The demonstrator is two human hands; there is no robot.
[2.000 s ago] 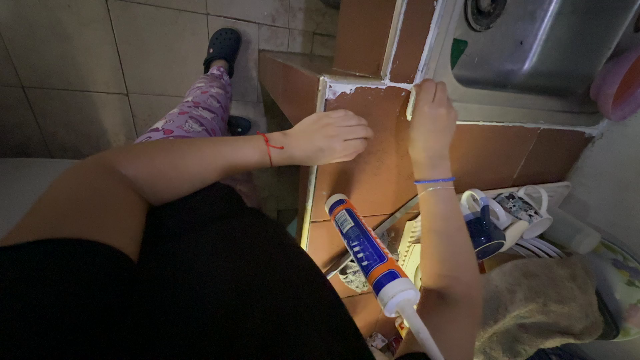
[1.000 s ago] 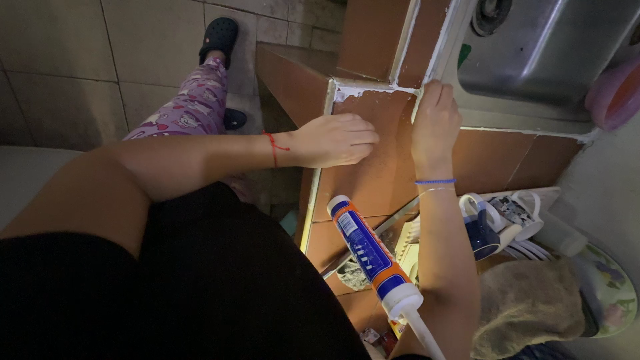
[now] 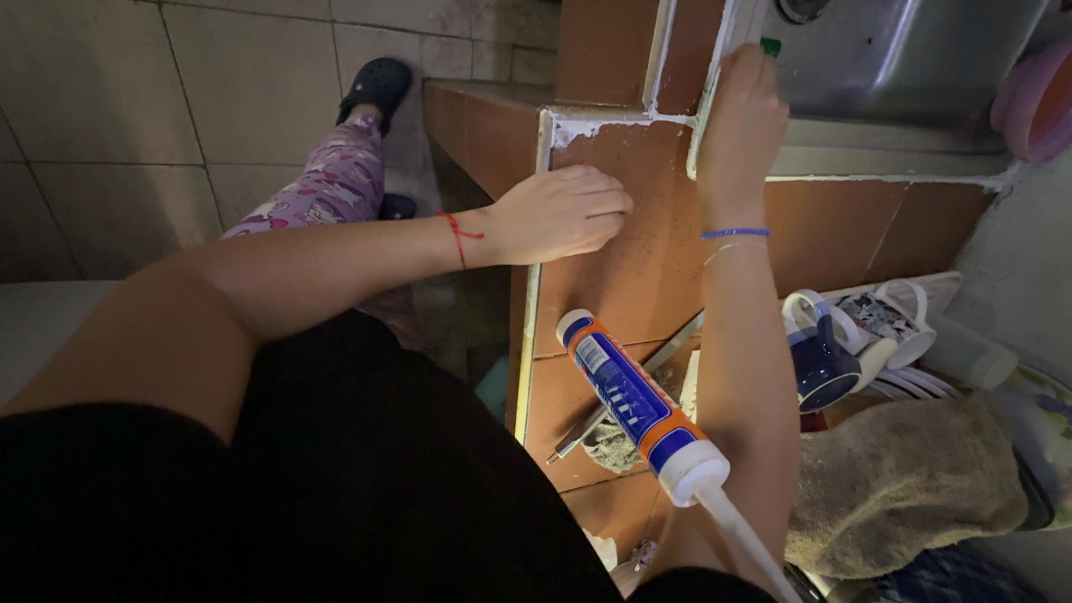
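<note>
My left hand (image 3: 557, 213) rests palm down on the brown tiled counter (image 3: 620, 289), its fingers together and loosely curled; its palm is hidden. At the sink's edge, my right hand (image 3: 741, 121) has its fingers bent down beside the white sealant bead (image 3: 706, 109). Something green (image 3: 770, 47) shows by its fingertips, and whether the hand holds it I cannot tell. Left of my right forearm, a blue and orange sealant cartridge (image 3: 636, 398) with a white nozzle appears in front of the counter. Beyond my right hand lies the stainless steel sink (image 3: 888, 79).
Mugs (image 3: 825, 364), plates and a brown cloth (image 3: 904, 486) sit right of my right forearm. A pink bowl (image 3: 1034, 105) is at the sink's far right. A metal rod (image 3: 578, 434) and a crumpled rag (image 3: 613, 444) lie near the cartridge. A person's leg in patterned trousers (image 3: 335, 180) shows at upper left.
My right hand has moved up along the sink's edge, closer to the green thing. My left hand stays on the counter.
</note>
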